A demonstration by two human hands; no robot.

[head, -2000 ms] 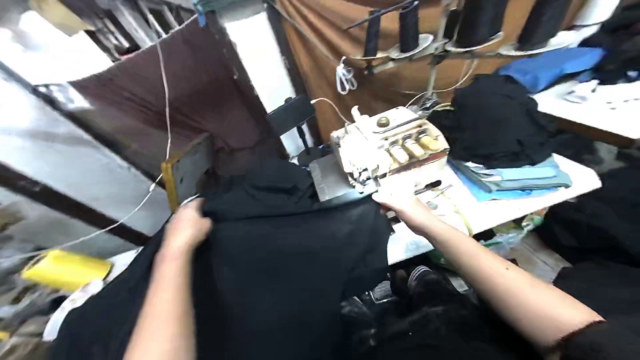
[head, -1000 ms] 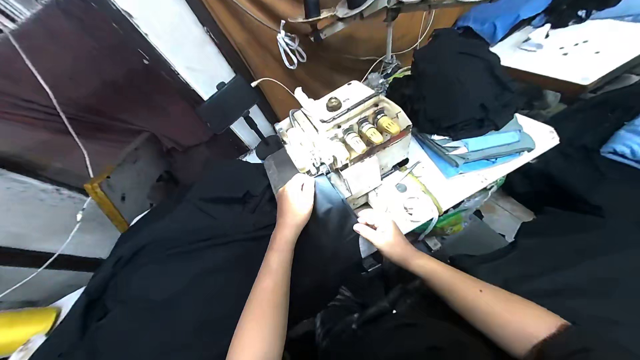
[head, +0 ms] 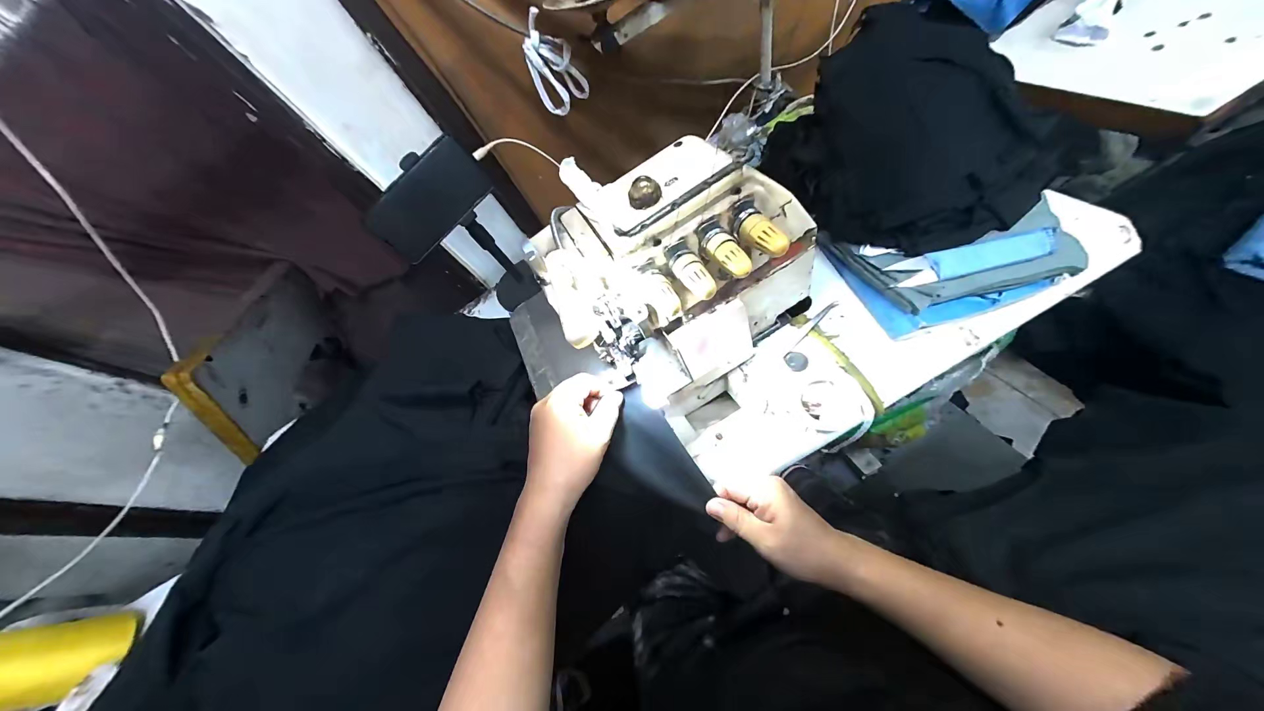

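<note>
An overlock sewing machine point(head: 691, 247) with several yellow tension dials stands at the centre, its lamp glaring near the presser foot point(head: 620, 346). Black fabric point(head: 444, 494) runs from the lower left up to the front of the foot. My left hand point(head: 573, 425) pinches the fabric edge between thumb and fingers just in front of the foot. Lower right of it, my right hand point(head: 770, 523) pinches the same edge beyond the machine's front corner, with the edge stretched between both hands. Metal tweezers point(head: 812, 324) lie on the machine table beside the machine.
Folded blue and grey fabric pieces point(head: 987, 262) lie on the right of the white machine table point(head: 1096, 222), beside a heap of black cloth point(head: 918, 128). A yellow-edged box point(head: 222, 405) stands left. A yellow roll point(head: 64, 657) lies lower left; a white cord point(head: 109, 252) hangs there.
Two seconds ago my hands were far apart on the black cloth; my left hand has since come to the presser foot and my right hand has moved below the machine's front corner. The view has shifted.
</note>
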